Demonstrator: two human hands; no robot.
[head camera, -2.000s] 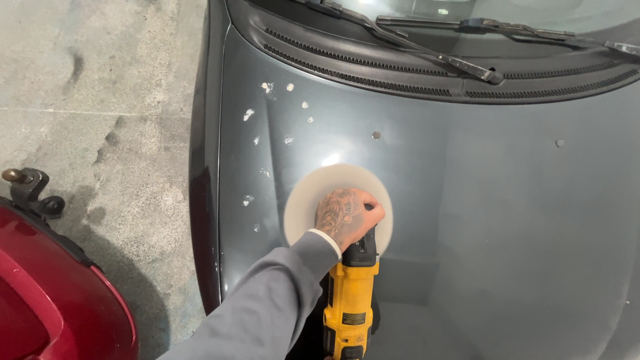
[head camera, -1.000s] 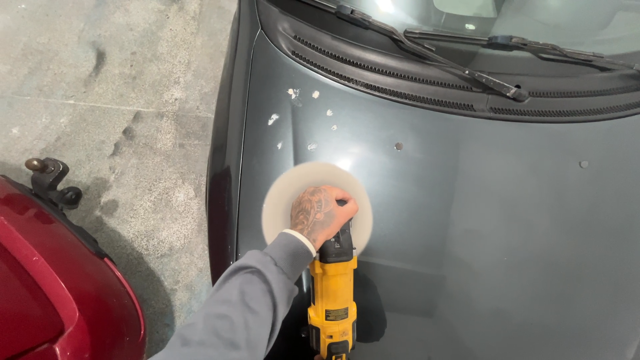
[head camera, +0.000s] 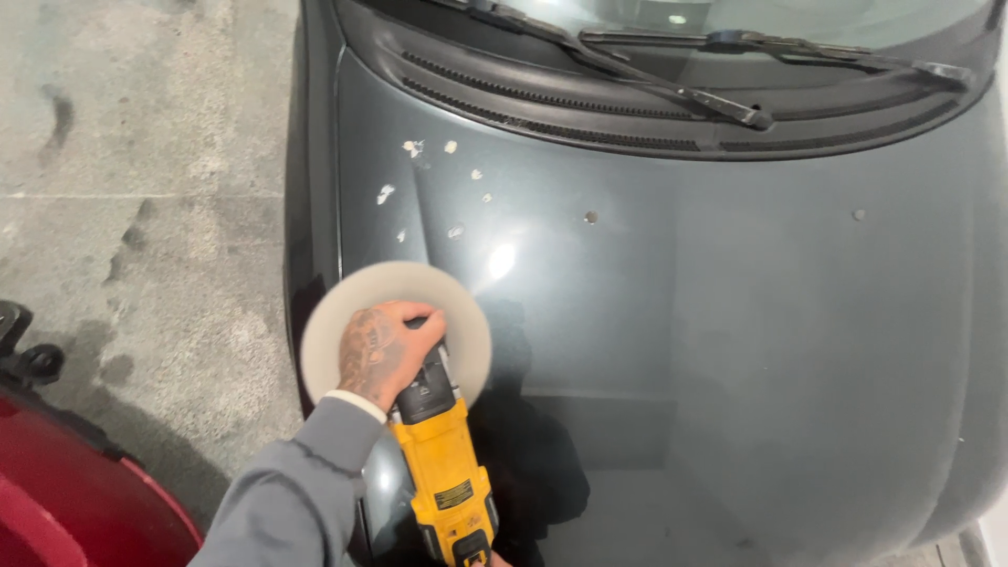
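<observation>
My left hand (head camera: 386, 350), tattooed and in a grey sleeve, is closed around the front grip of a yellow and black power polisher (head camera: 441, 457). Beneath that hand lies the polisher's round pale pad (head camera: 465, 331), its edge blurred, against the left side of a dark grey car hood (head camera: 614, 331). Only a bit of my right hand (head camera: 498, 560) shows at the bottom edge, by the polisher's rear end; its grip is mostly hidden. Several pale chipped spots (head camera: 384, 194) mark the hood above the pad, near a crease.
Wiper arms (head camera: 669, 83) and a black vented cowl (head camera: 551, 118) run along the windshield's base. A red car part (head camera: 71, 480) with a dark bracket (head camera: 35, 362) is at the lower left, on the concrete floor (head camera: 181, 260). Round marks (head camera: 591, 217) dot the hood.
The polisher, with my left hand on it, has moved left across the hood to its left edge, and its body now tilts. The view has shifted somewhat.
</observation>
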